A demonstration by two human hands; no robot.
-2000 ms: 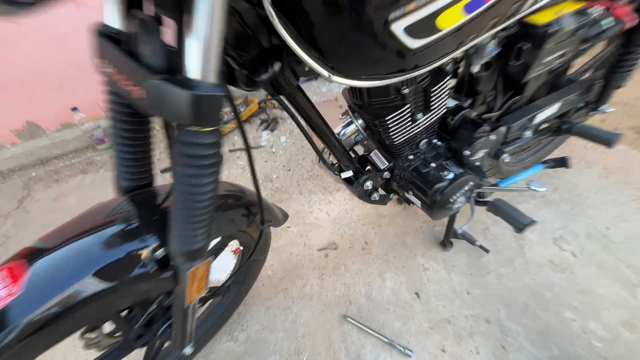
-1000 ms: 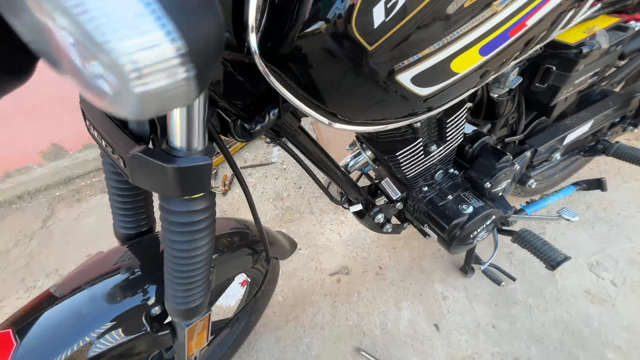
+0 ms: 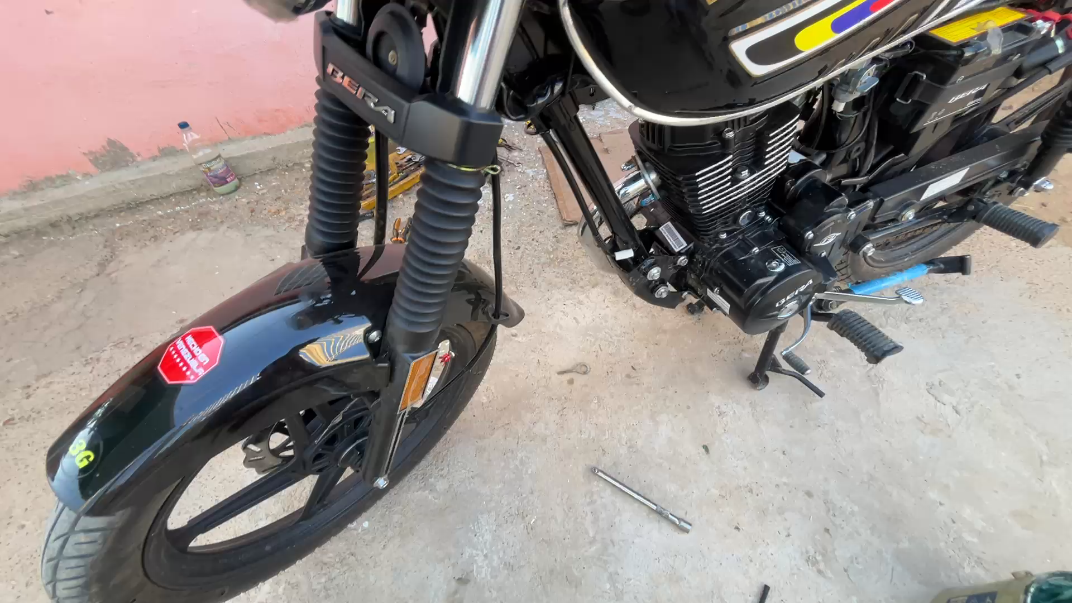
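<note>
Neither my left hand nor my right hand shows in the head view. A black Bera motorcycle stands on a concrete floor, its front wheel (image 3: 251,502) under a glossy black front fender (image 3: 276,335) at the left. Ribbed rubber fork boots (image 3: 435,243) rise above the fender. The finned engine (image 3: 729,176) sits right of centre below the black fuel tank (image 3: 670,59). Near the engine's lower right are a ribbed footpeg (image 3: 865,335) and a lever with a blue sleeve (image 3: 892,278). A chrome socket extension bar (image 3: 641,500) lies on the floor.
Behind the fork lie tools in a yellow tray (image 3: 394,180) and a flat piece of cardboard (image 3: 578,172). A plastic bottle (image 3: 209,159) stands by the pink wall (image 3: 151,75). A small metal piece (image 3: 574,368) lies mid-floor. A greenish object (image 3: 1005,589) is cut off at the lower right.
The view has shifted: the headlight seen large at the upper left one second ago is mostly out of frame, and the whole bar on the floor shows again. The motorcycle stands as before.
</note>
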